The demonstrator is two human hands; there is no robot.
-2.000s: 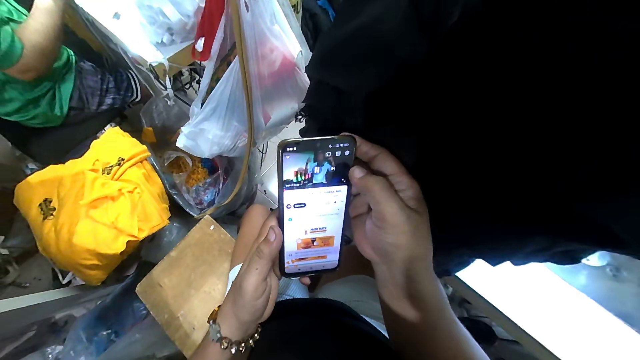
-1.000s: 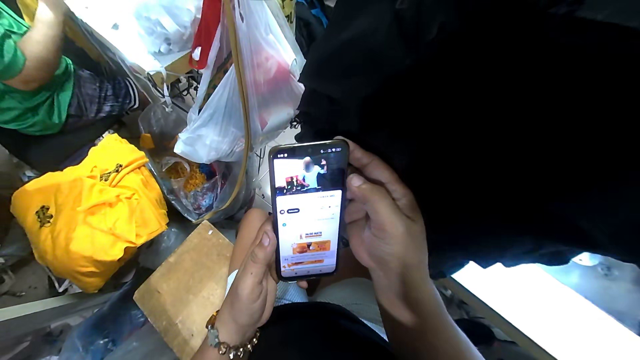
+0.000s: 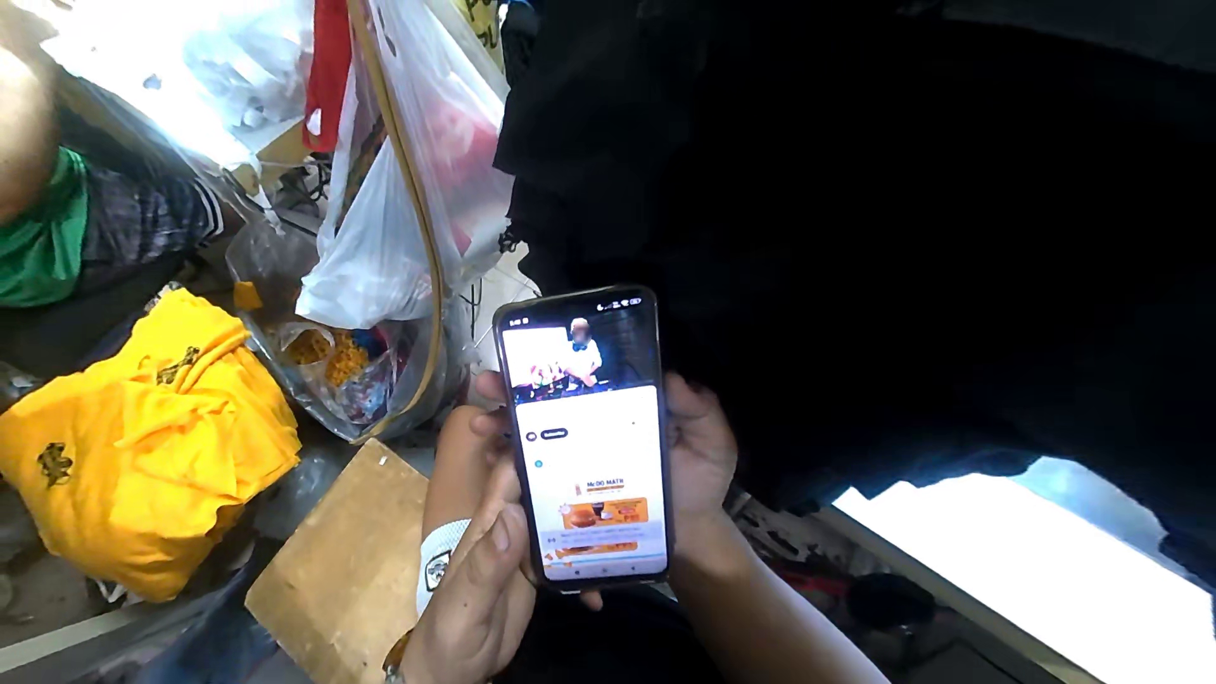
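Observation:
A smartphone (image 3: 589, 437) in a dark case is held upright in the middle of the view, its lit screen showing a video above a page with pictures. My left hand (image 3: 484, 570) grips its left edge, with the thumb along the side and fingertips showing behind; a bracelet is partly visible at the wrist. My right hand (image 3: 698, 451) holds the right edge, its fingers mostly hidden behind the phone.
Yellow printed fabric (image 3: 152, 446) lies at the left beside a wooden board (image 3: 342, 570). White plastic bags (image 3: 380, 247) hang above a clear bag of scraps (image 3: 342, 370). Black cloth (image 3: 855, 237) covers the right, over a bright white surface (image 3: 1035, 560). Another person in green (image 3: 47, 237) sits at the upper left.
My right thumb, earlier raised beside the screen's upper right edge, has moved away, and that hand now sits lower on the phone. The video picture has changed.

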